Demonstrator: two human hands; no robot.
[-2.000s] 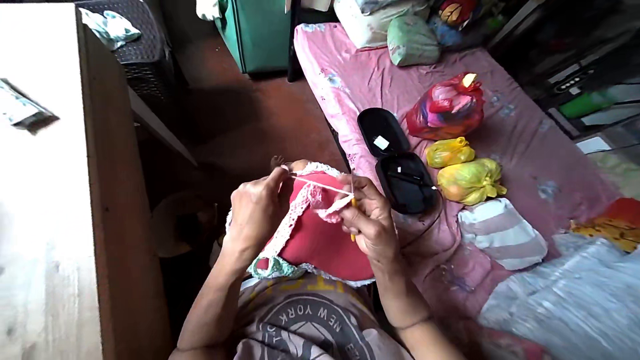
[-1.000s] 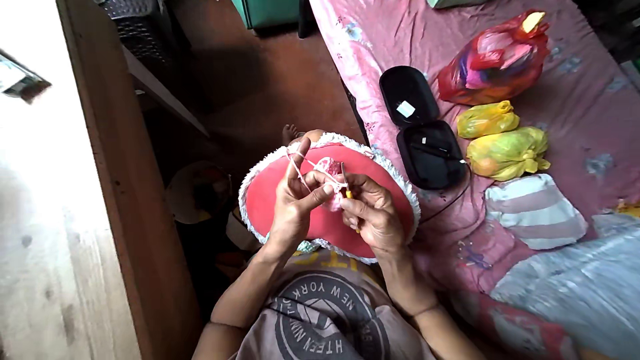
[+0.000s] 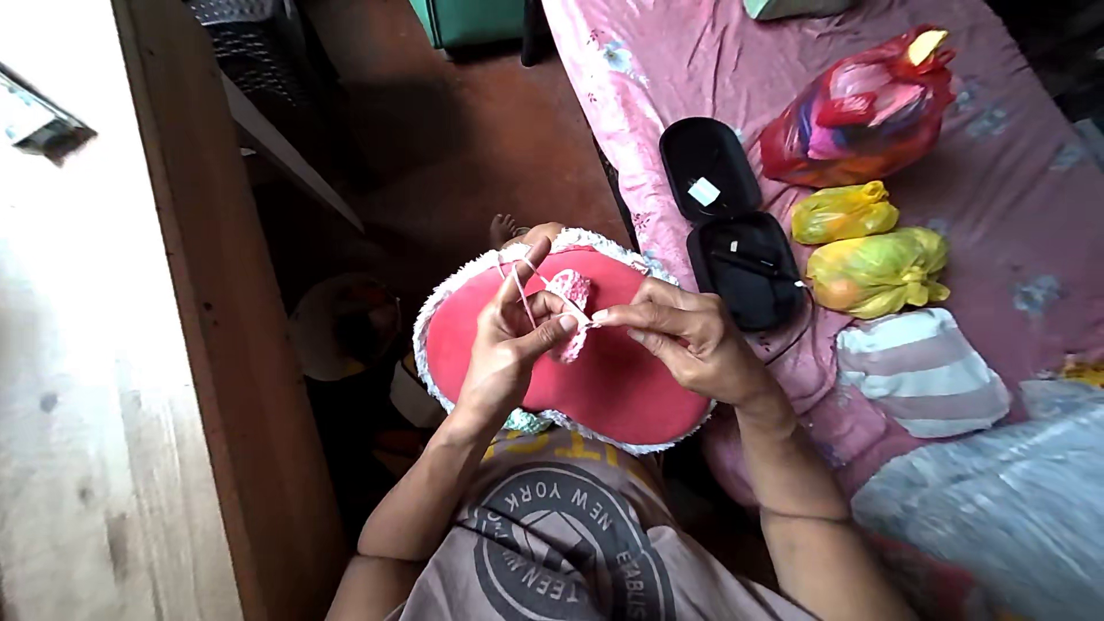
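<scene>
A small piece of pink and white crochet work (image 3: 571,291) is pinched between the thumb and fingers of my left hand (image 3: 511,335). Pink yarn (image 3: 517,280) loops around its raised index finger. My right hand (image 3: 686,332) closes its fingertips right beside the stitches; what it grips there, perhaps yarn or a hook, is too small to tell. Under both hands, on my lap, lies a red cushion (image 3: 630,379) with a fluffy white edge. A bit of green and white yarn work (image 3: 526,421) shows at its lower edge.
On the right, a bed with a pink floral sheet (image 3: 690,52) holds an open black zip case (image 3: 746,267), a red plastic bag (image 3: 862,112), two yellow bags (image 3: 880,272) and a folded striped cloth (image 3: 923,371). A wooden table (image 3: 95,388) stands at left.
The long crocheted strip seen across the cushion two seconds ago no longer shows there. My right hand has moved from close against my left to the right side of the work. The view has shifted.
</scene>
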